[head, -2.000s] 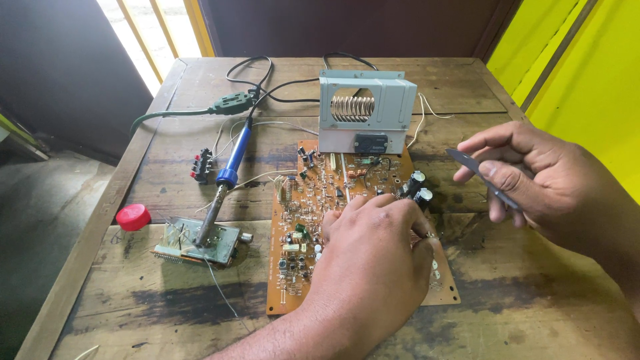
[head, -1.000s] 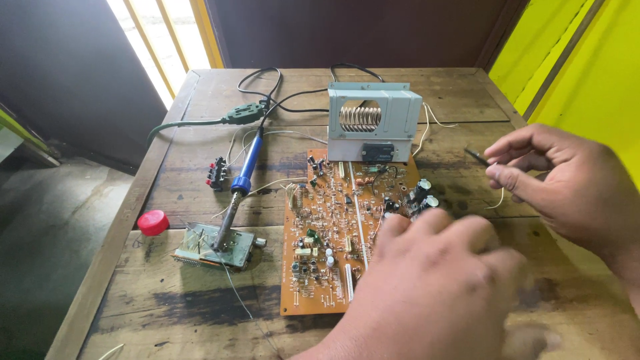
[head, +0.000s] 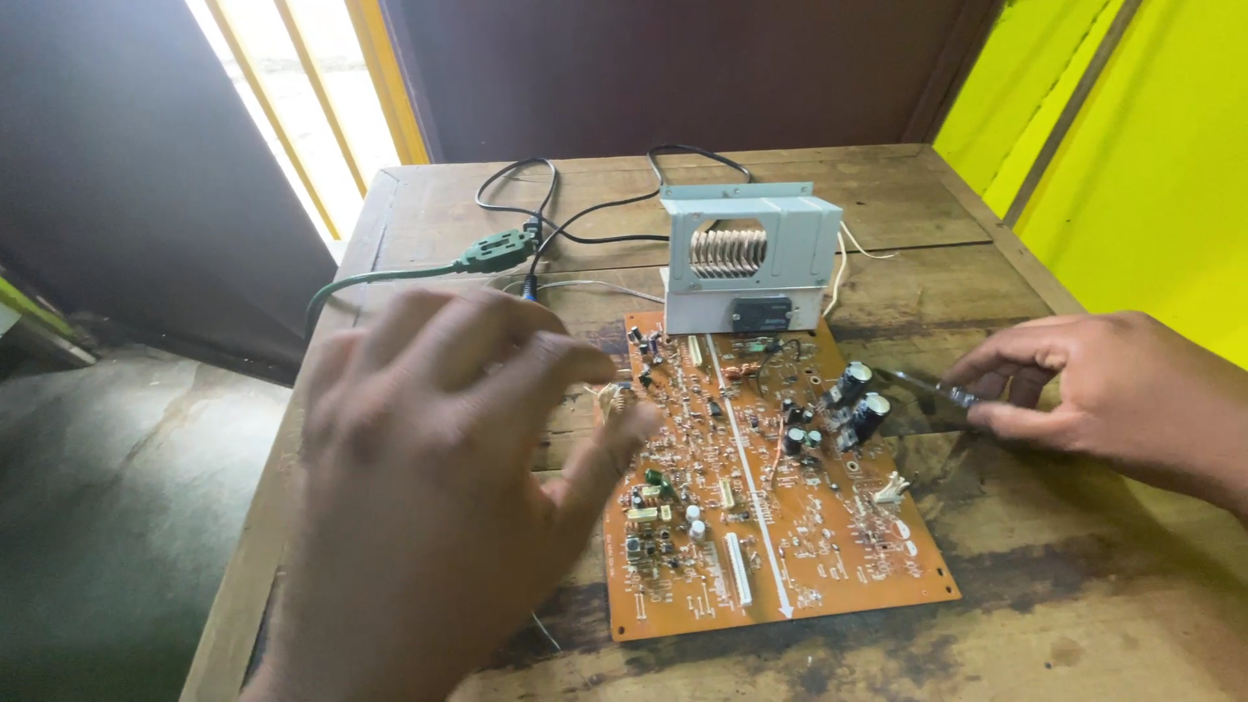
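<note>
My left hand point(head: 439, 458) is raised over the left side of the table, blurred, fingers apart and holding nothing. It covers most of a soldering iron, of which only a bit of blue shows beyond the fingers. Beside it lies an orange circuit board point(head: 819, 575) full of small parts. A light metal heat sink housing point(head: 804, 234) with a coil inside its round opening stands at the board's far end. My right hand point(head: 1092, 390), at the board's right, grips a slim pointed tool point(head: 951, 392), perhaps tweezers, its tip close to the large black capacitors point(head: 863, 419).
A green extension-cord socket point(head: 495, 251) lies at the back left, joined to black cables point(head: 600, 210) that loop across the table. Thin white wires point(head: 843, 263) stick out right of the housing. The wooden table's left edge point(head: 244, 585) runs beside my left arm.
My left hand has moved left, off the board, and now hides the soldering iron, red cap and small circuit module seen earlier. The right hand's tool now points left toward the capacitors.
</note>
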